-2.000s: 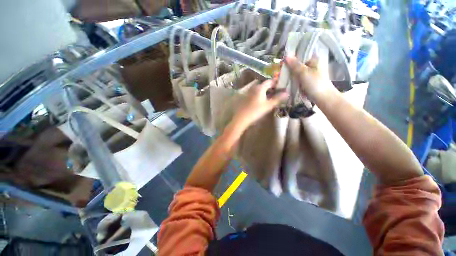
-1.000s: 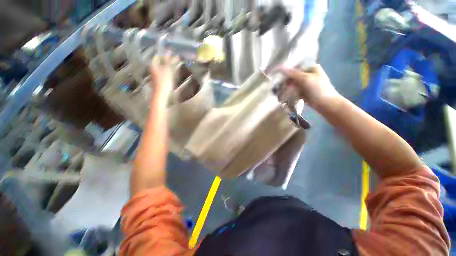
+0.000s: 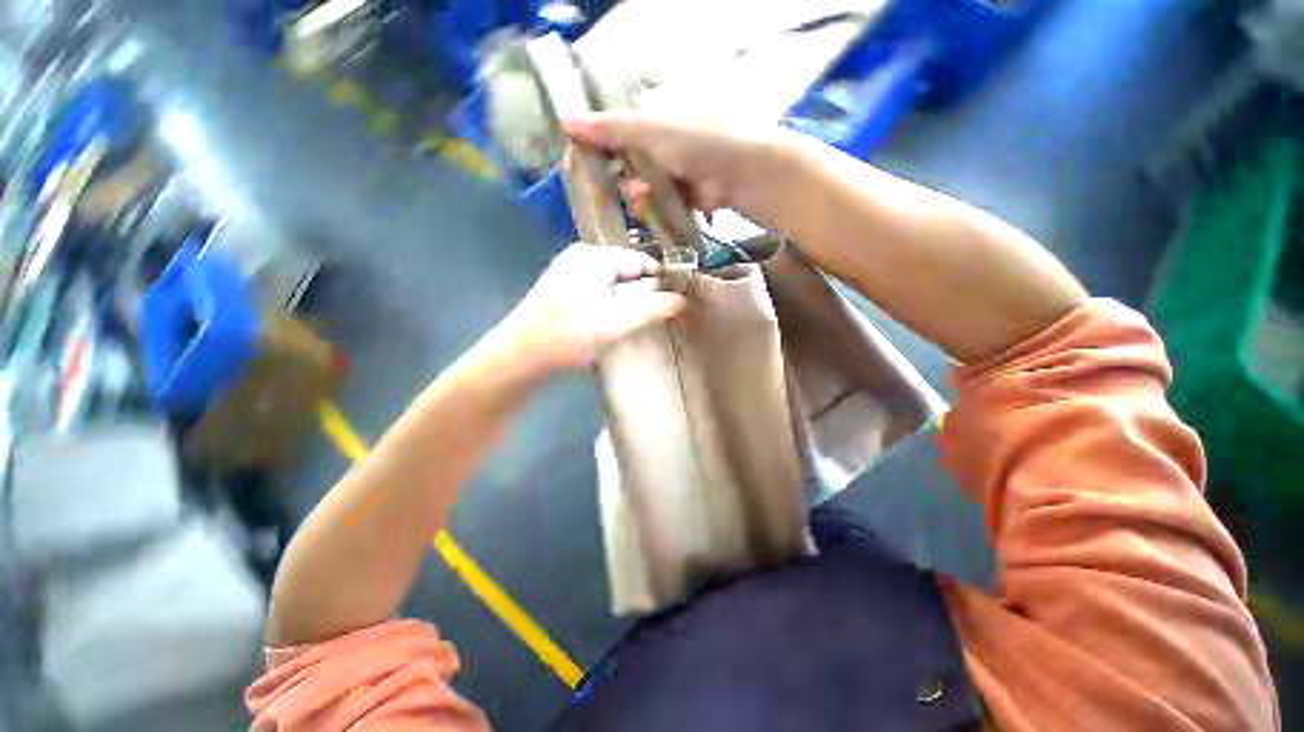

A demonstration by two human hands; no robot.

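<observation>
Beige handbags hang upright in front of my dark apron, several panels close together, their lower ends touching or just before it. My right hand is closed around the pale bag handles above the bag mouths. My left hand is at the top edge of the bags, its fingers on the edge near a small shiny spot. The far side of the bags and the fingertips behind the edge are hidden.
A green crate stands at the right. Blue bins and pale boxes or stacks are at the left, blurred. A white table is at the top. A yellow floor line crosses the grey floor.
The view has turned away from the hanging rack. The bags have come off it in my right hand, close to my body. My left hand has left the rack and is at the bags' top edge.
</observation>
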